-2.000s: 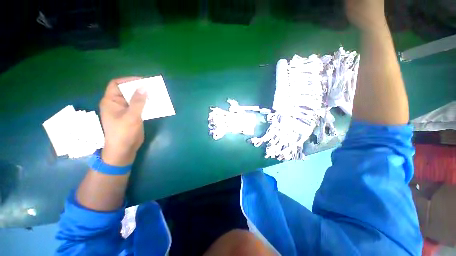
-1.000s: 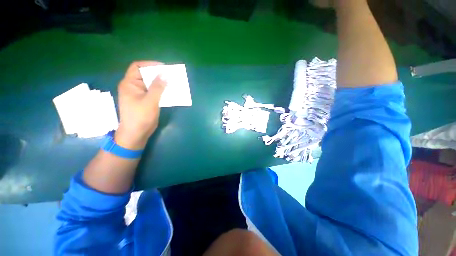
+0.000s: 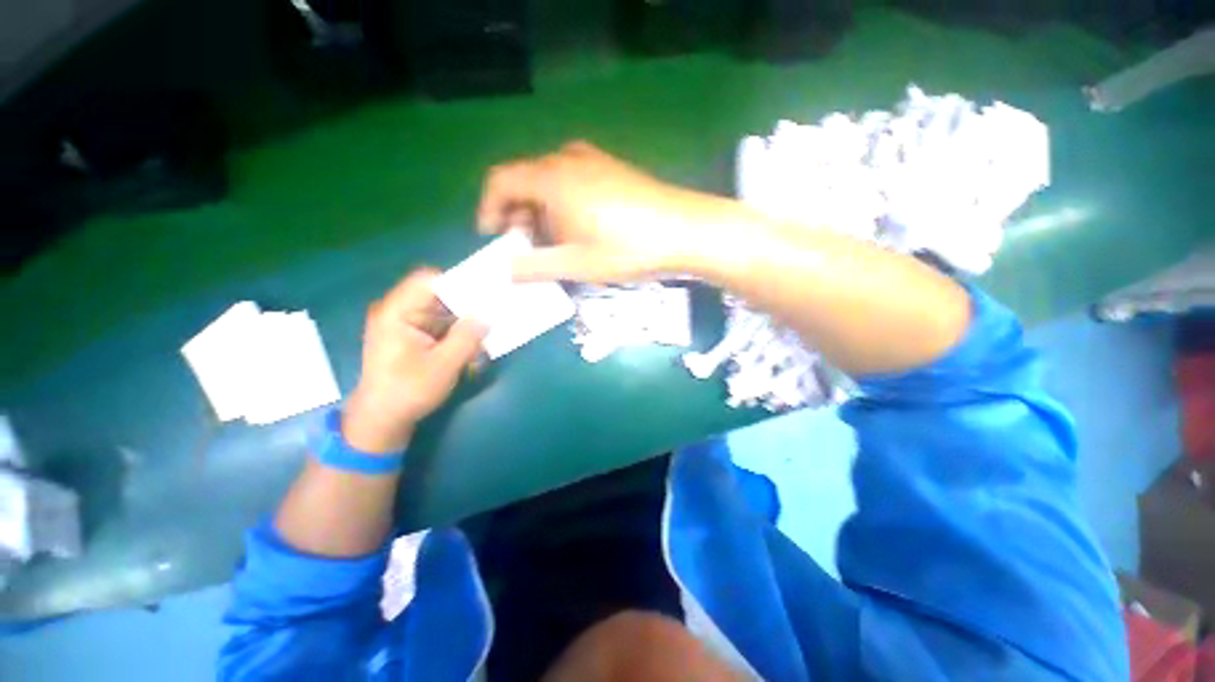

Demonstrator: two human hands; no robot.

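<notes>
My left hand [image 3: 416, 349], with a blue band on the wrist, holds flat white square leaflets [image 3: 513, 304] by their lower left edge. My right hand [image 3: 576, 213] is over the leaflets' upper edge, its thumb and fingers near or on it; whether it grips one is blurred. A stack of white leaflets [image 3: 264, 366] lies on the green bench to the left. A small group of white cables [image 3: 637, 320] lies right of the held leaflets. A large white cable pile [image 3: 893, 173] lies further right, partly behind my right forearm.
Dark boxes [image 3: 460, 47] stand along the far edge of the green bench [image 3: 533, 446]. More dark boxes [image 3: 153, 153] are at the upper left. White folded papers [image 3: 40, 520] lie at the far left. Red and brown items [image 3: 1162, 640] are at the lower right.
My right hand has come back from the far edge at upper right to the leaflets in my left hand. The view has shifted, showing more of the bench at left.
</notes>
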